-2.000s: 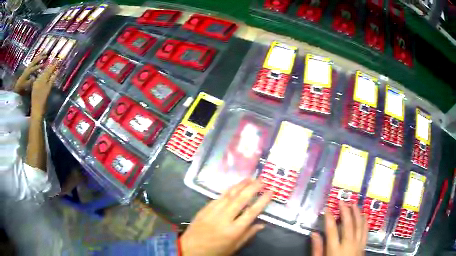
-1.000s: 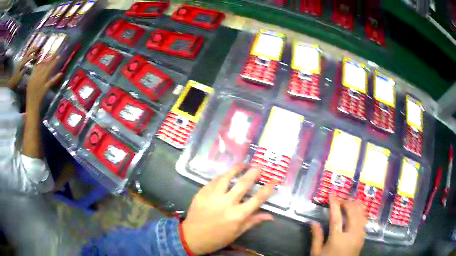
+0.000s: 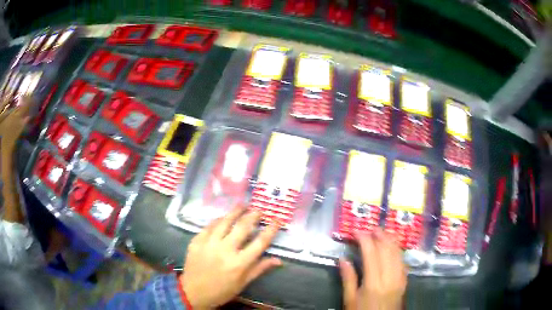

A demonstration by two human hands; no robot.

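Observation:
A clear plastic tray (image 3: 327,254) lies in front of me with several red phones, front up, their yellow-edged screens lit white. My left hand (image 3: 227,257) rests its fingertips at the lower keys of a lit phone (image 3: 281,181) in the near row. My right hand (image 3: 375,272) has its fingertips at the lower keys of another lit phone (image 3: 361,194); whether they press is unclear. Neither hand grips anything. A phone with a black screen (image 3: 174,154) lies left of the tray. A blurred red phone shape (image 3: 231,169) shows through the tray's left end.
A second tray (image 3: 45,200) at left holds several phones, back up. Another person's arm (image 3: 9,163) is at the far left. Red pens (image 3: 495,209) lie to the right. A green conveyor (image 3: 417,51) with red phones and a grey post (image 3: 514,91) are beyond.
The view has swung right, so trays and phones sit further left in the picture. Both my hands stay at the near-row phones. More of the pens at right shows.

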